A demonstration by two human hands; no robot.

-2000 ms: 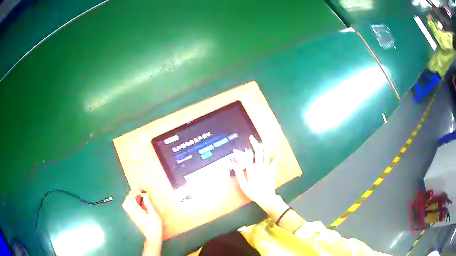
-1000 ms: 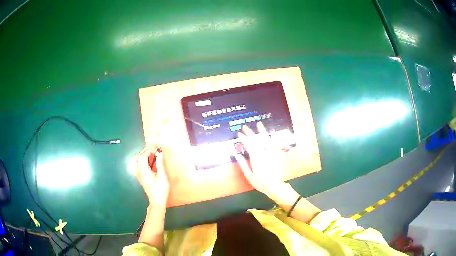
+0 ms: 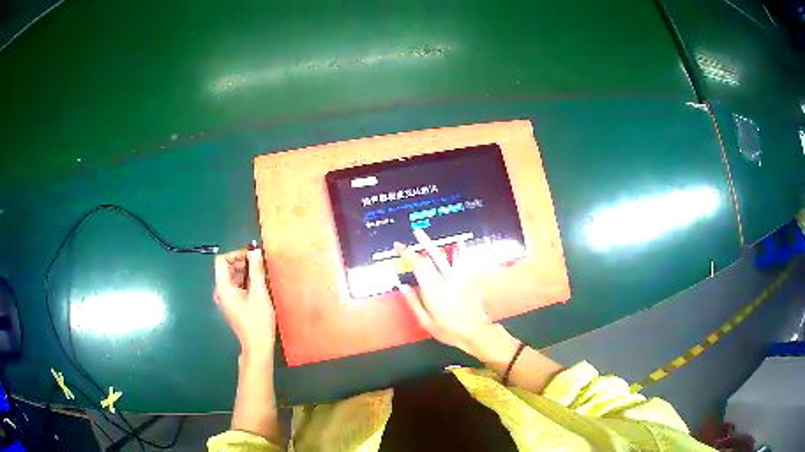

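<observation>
A black tablet (image 3: 424, 190) lies on an orange foam pad (image 3: 296, 212), its lit screen showing white text, blue lines and a bright lower band. My right hand (image 3: 446, 291) is over the lower middle of the screen, fingers spread, and holds nothing; whether a fingertip touches the glass is unclear. My left hand (image 3: 243, 300) is at the pad's left edge, fingers curled around a small dark thing, probably a cable plug. A second black cable (image 3: 132, 212) lies in a curve on the bench, its metal-tipped end close to my left fingers.
The glossy green bench (image 3: 353, 97) surrounds the pad. Pale yellow crosses (image 3: 111, 399) sit by cords at the front left edge. A crumpled clear patch (image 3: 748, 139) lies at the right. Yellow-black floor tape (image 3: 706, 344) and a grey box-like thing (image 3: 768, 402) are beyond the bench.
My left hand has moved left, off the pad's edge and nearer the loose cable end. My right hand has shifted slightly left and down over the screen. The screen looks much the same.
</observation>
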